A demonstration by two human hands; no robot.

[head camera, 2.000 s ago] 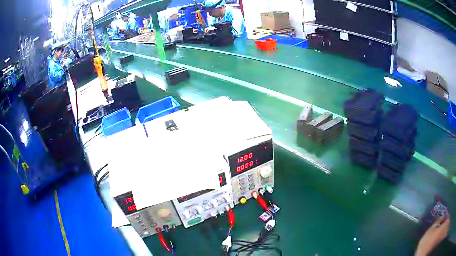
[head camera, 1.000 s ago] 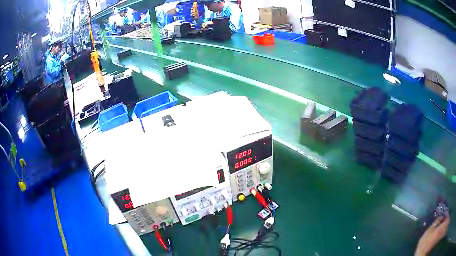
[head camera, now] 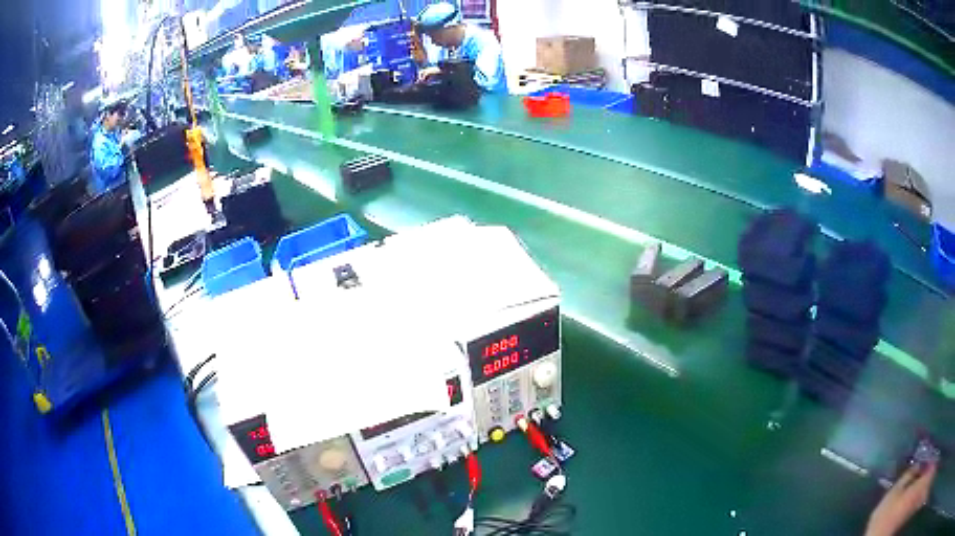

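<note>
My left hand (head camera: 901, 503), bare, is at the lower right edge and partly cut off by the frame. Its fingers are closed on the near side of a small dark unit with a speckled circuit-board-like surface (head camera: 926, 453). The unit is blurred, so its details cannot be told. My right hand is out of the picture.
White power supplies (head camera: 515, 366) with red digits stand at centre left, with red clips and black cables (head camera: 524, 520) in front. A small pink and blue card (head camera: 553, 461) lies beside them. Dark blocks (head camera: 681, 291) and tall black stacks (head camera: 777, 288) stand on the green bench.
The view has tilted slightly, so the bench items and my left hand sit a little lower than a second ago. My left hand still holds the dark unit.
</note>
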